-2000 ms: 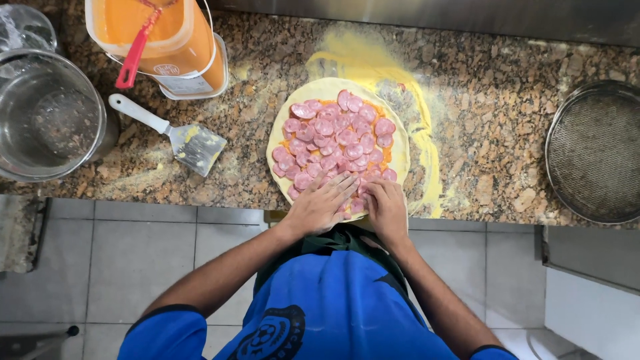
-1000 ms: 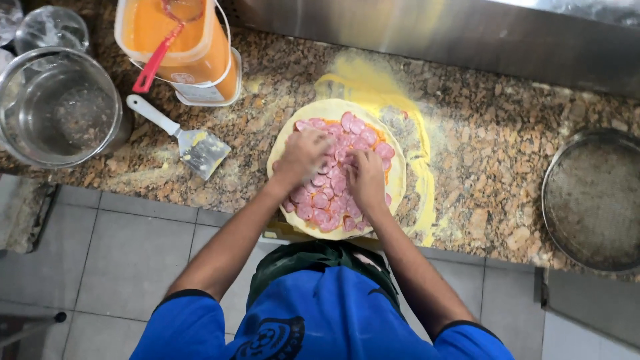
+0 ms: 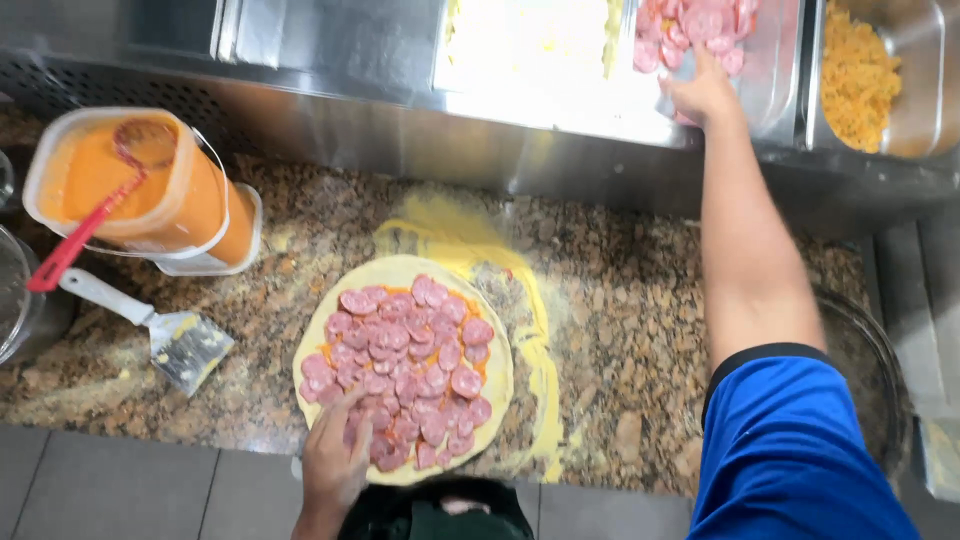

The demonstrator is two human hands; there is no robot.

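Observation:
A round of pizza dough (image 3: 495, 390) lies on the granite counter, with orange sauce and many sausage slices (image 3: 405, 330) over it. My left hand (image 3: 337, 442) rests at the lower left part of the pizza, its fingers spread over the slices; whether it pinches one cannot be told. My right hand (image 3: 701, 90) reaches into a steel tray (image 3: 776, 82) of sausage slices at the top right, fingertips at the edge of the pile. Whether it holds any slice is not clear.
At the left stand a plastic tub (image 3: 240, 217) of orange sauce with a red ladle (image 3: 82, 232), a white-handled metal scraper (image 3: 191, 349) and a metal pot (image 3: 34, 307). Yellow flour (image 3: 536, 360) streaks the granite. A pan (image 3: 877, 360) lies right; another tray (image 3: 859, 82) holds shredded orange food.
My right hand has left the pizza and gone forward and right to the sausage tray. My left hand has moved to the pizza's lower left. The view has shifted toward the trays.

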